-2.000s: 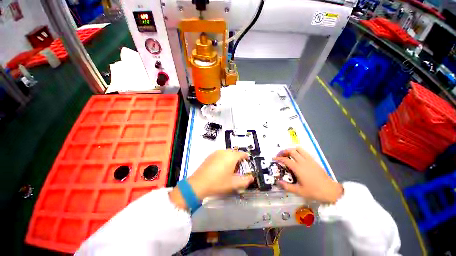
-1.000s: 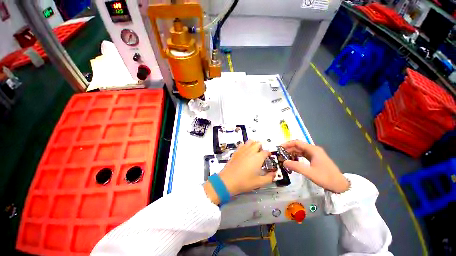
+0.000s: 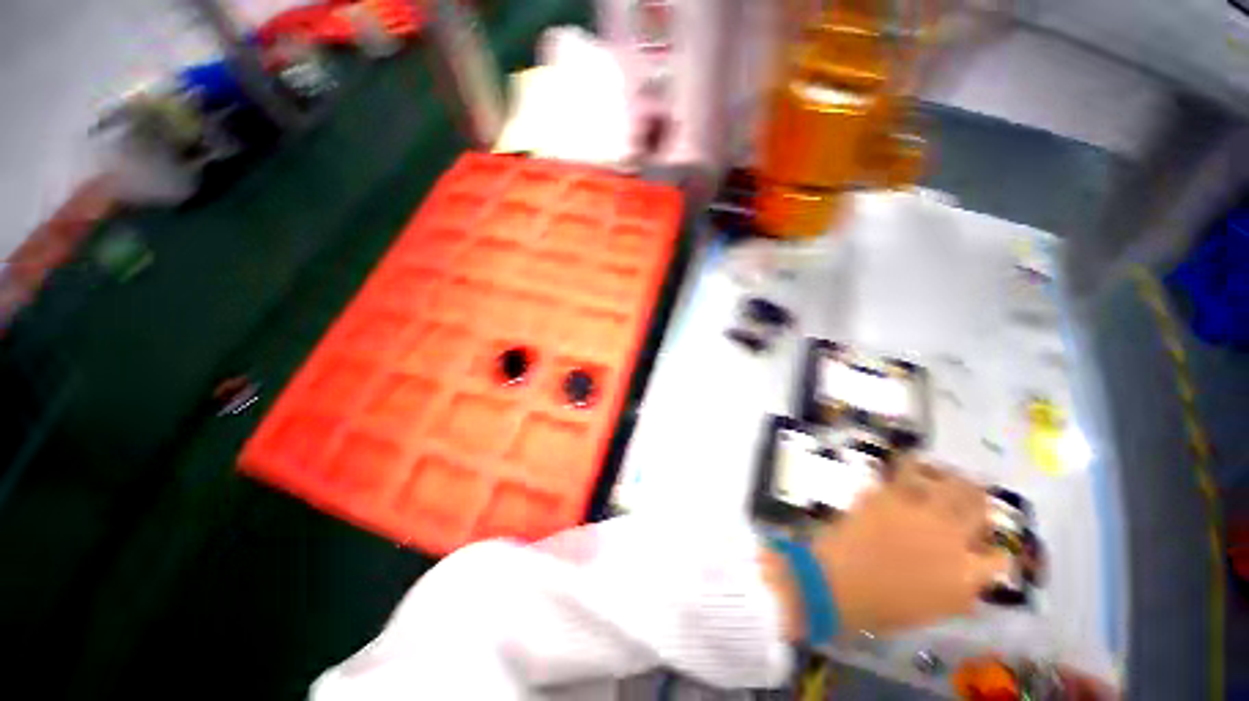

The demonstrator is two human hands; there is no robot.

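Observation:
The frame is motion-blurred. My left hand (image 3: 911, 551), with a blue wrist strap, is over the front of the white press table, its fingertips beside a dark fixture (image 3: 1014, 548); whether it holds anything cannot be told. A skin-coloured blur at the bottom right edge, beside the orange-red stop button (image 3: 986, 678), looks like my right hand (image 3: 1085, 685), mostly cut off. Two more black-framed fixtures with white plates lie behind and left of my left hand, one at the back (image 3: 866, 392) and one nearer (image 3: 815, 473). Two dark round units (image 3: 514, 364) sit in the red tray (image 3: 411, 466).
The orange press cylinder (image 3: 808, 151) stands over the table's back left. A small dark part (image 3: 762, 321) lies near it, and a yellow item (image 3: 1052, 436) lies at the right. Off-white sheets (image 3: 582, 103) are behind the tray. One small unit (image 3: 236, 394) lies on the green conveyor (image 3: 151, 520).
The view has swung left, so tray and table appear further right. The hands, earlier close together with dark units at the fixtures, are apart; the right has moved toward the table's front edge.

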